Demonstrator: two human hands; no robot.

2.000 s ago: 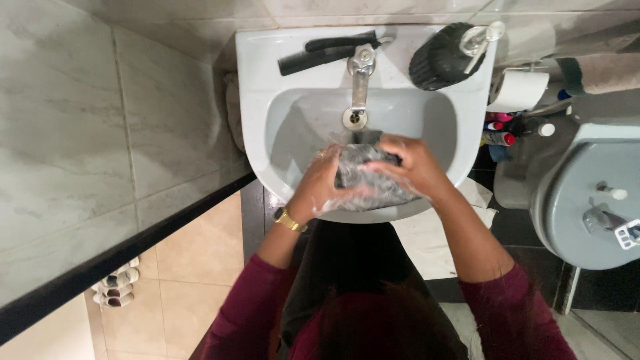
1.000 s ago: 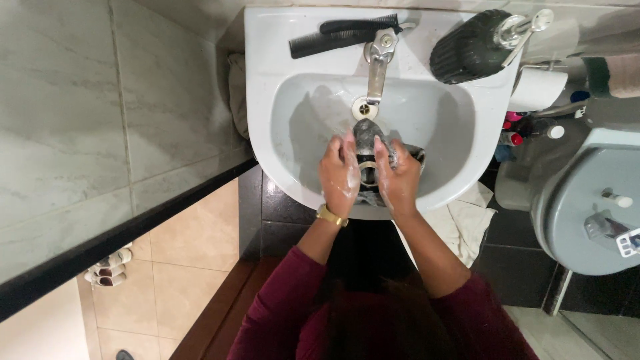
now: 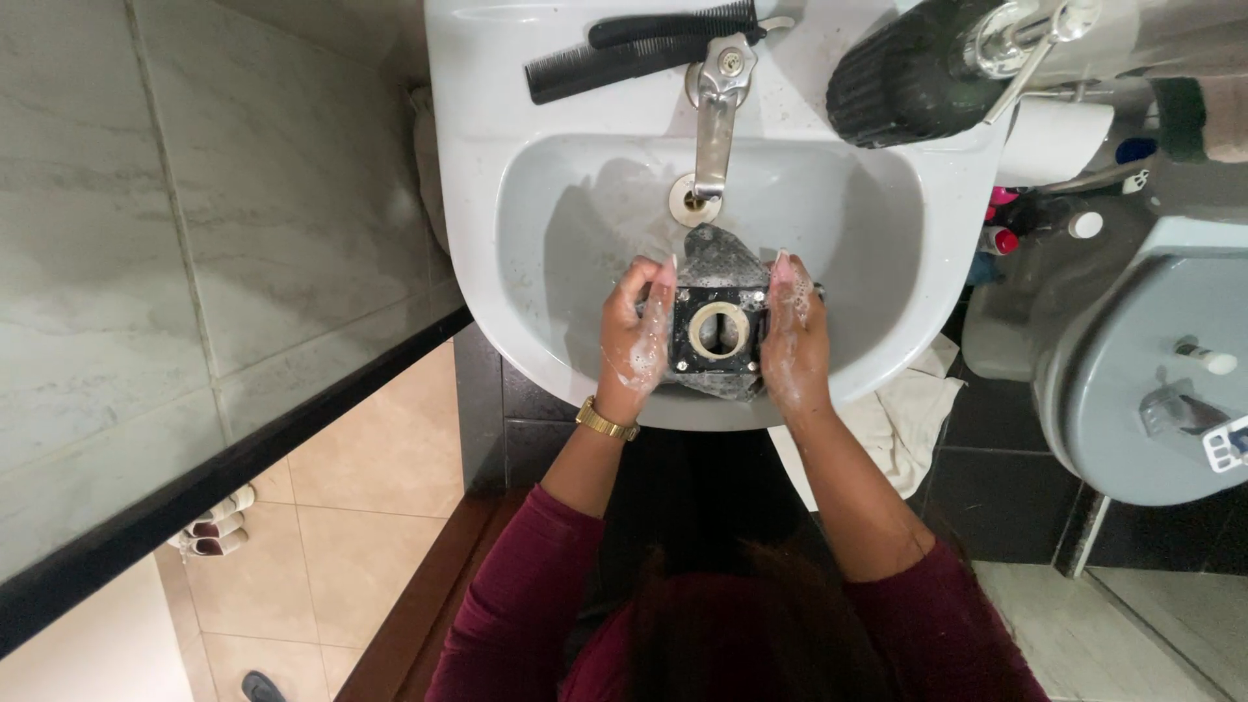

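Between my soapy hands is a black square frame [image 3: 690, 363] with a pale ring around a central opening and screws at its corners. Wet dark grey cloth [image 3: 720, 255] sticks out above and below it. My left hand [image 3: 636, 336] grips the frame's left edge, and my right hand [image 3: 795, 336] its right edge. Both thumbs point up toward the tap. The frame is held over the front of the white washbasin [image 3: 468, 195], below the chrome tap [image 3: 717, 127] and the drain [image 3: 694, 201]. What lies under the frame is hidden.
A black comb [image 3: 585, 73] and a black-handled tool [image 3: 663, 27] lie behind the basin, left of the tap. A dark ribbed pump bottle [image 3: 902, 78] stands at the back right. Toilet paper [image 3: 1058, 136] and a closed toilet lid [image 3: 1150, 380] are to the right; a pale cloth [image 3: 902, 429] lies below the basin.
Two seconds ago my hands were rubbing over the foamy grey thing. Now they hold it at its two sides, with the frame and ring facing up. The view has shifted somewhat.
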